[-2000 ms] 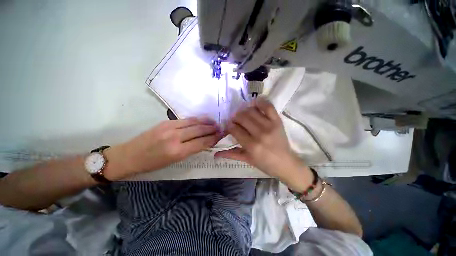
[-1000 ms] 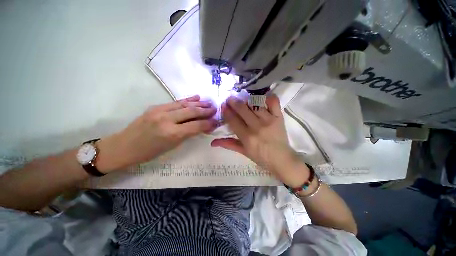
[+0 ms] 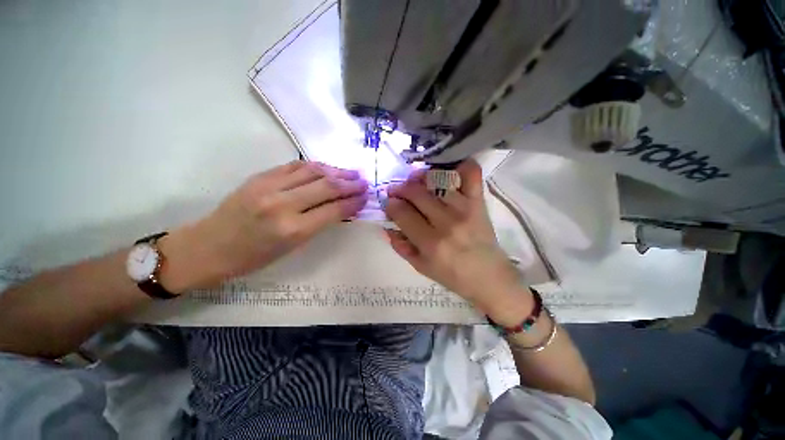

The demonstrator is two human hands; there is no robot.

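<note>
A white garment (image 3: pixel 288 90) with dark double stitch lines lies on the table, under the presser foot (image 3: pixel 372 136). The bright lamp washes out the cloth around the needle. My left hand (image 3: pixel 288 206) lies on the cloth just left of and below the foot, fingertips pressing it. My right hand (image 3: pixel 448 228) lies opposite, fingers bent on the cloth close to the foot, thumb to the left. A dark line runs down the cloth between my hands. Whether my fingers pinch the cloth is unclear.
The sewing machine head (image 3: pixel 482 69) marked "brother" covers the upper right, with a pale ribbed knob (image 3: pixel 607 125). More white cloth (image 3: pixel 568 202) with a dark seam lies right of my right hand. A printed ruler (image 3: pixel 344 296) runs along the table's front edge. White cloth lies at my lap.
The cloth has moved away from me under the foot. My hands have moved up closer to the needle, and my right thumb has drawn in. The view has shifted slightly.
</note>
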